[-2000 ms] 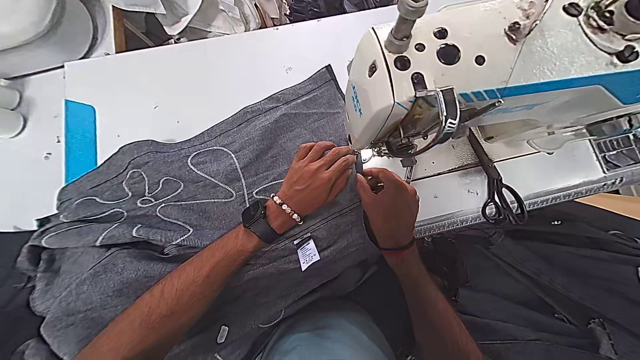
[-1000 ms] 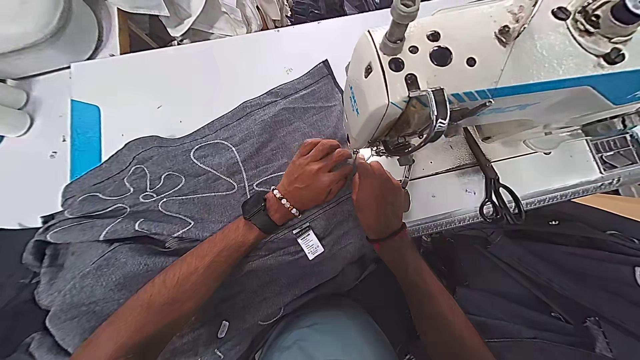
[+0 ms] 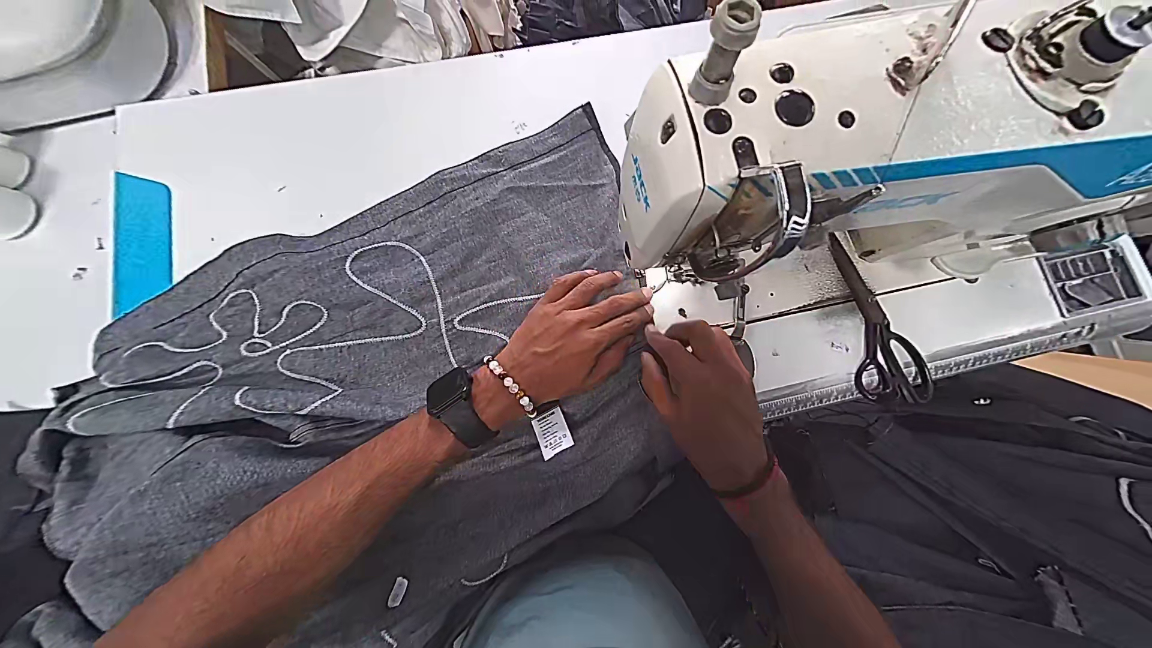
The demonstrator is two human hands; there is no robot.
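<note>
A dark grey denim garment (image 3: pixel 378 288) with white flower-like stitching lies across the white table, its right edge beside the head of a white and blue Jack sewing machine (image 3: pixel 670 171). My left hand (image 3: pixel 580 337), with a watch and beaded bracelet at the wrist, rests on the cloth, fingertips near the presser foot. Just right of it my right hand (image 3: pixel 706 387) pinches the garment's edge between thumb and fingers. A white care label (image 3: pixel 553 434) sticks out below my left wrist. The stitching point is partly hidden by the machine head.
Black-handled scissors (image 3: pixel 891 360) lie on the machine bed at the right, near a measuring tape strip (image 3: pixel 954 367). Dark garments (image 3: pixel 954 531) are heaped at the lower right. Pale cloth pieces (image 3: pixel 387 31) lie beyond the table's far edge. A parts tray (image 3: pixel 1089 279) is at the far right.
My right hand has shifted slightly down and away from the needle area since a second ago. My left hand stays flat on the cloth.
</note>
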